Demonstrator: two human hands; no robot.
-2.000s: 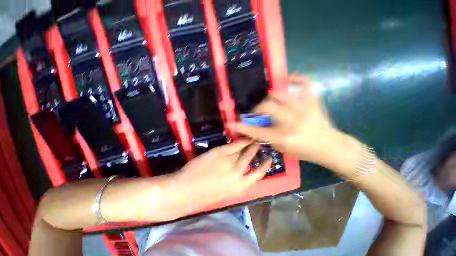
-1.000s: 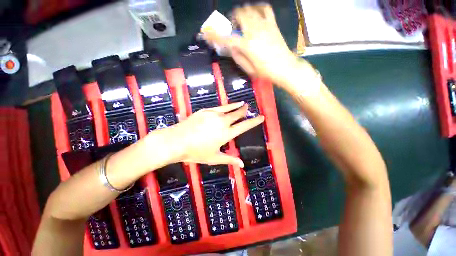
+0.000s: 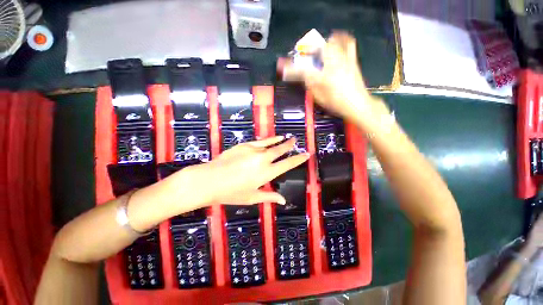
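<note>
Black flip phones (image 3: 243, 253) lie hinged open in two rows in a red foam tray (image 3: 238, 293). My left hand (image 3: 253, 170) is palm down over the middle of the tray, fingers spread, fingertips at the keypad of an upper-row phone, fourth from the left. My right hand (image 3: 333, 74) is blurred, at the top end of that phone. It holds a small white and orange smoothing card (image 3: 309, 43) by the fingers. Whether the card touches the phone cannot be told. Clear film shows only as glare. My left forearm hides parts of the left phones.
Stacked red trays (image 3: 24, 196) stand at left. A pale flat sheet (image 3: 146, 33), a grey-white packet (image 3: 250, 24) and a fan (image 3: 11, 27) are behind. White paper (image 3: 440, 53) lies back right. Another red tray (image 3: 527, 131) and a person's arm (image 3: 506, 277) are at the right edge.
My hands have moved from the lower right phone to the upper row. In the last second my left fingertips shifted from the fifth upper phone to the fourth. The view has turned and shifted.
</note>
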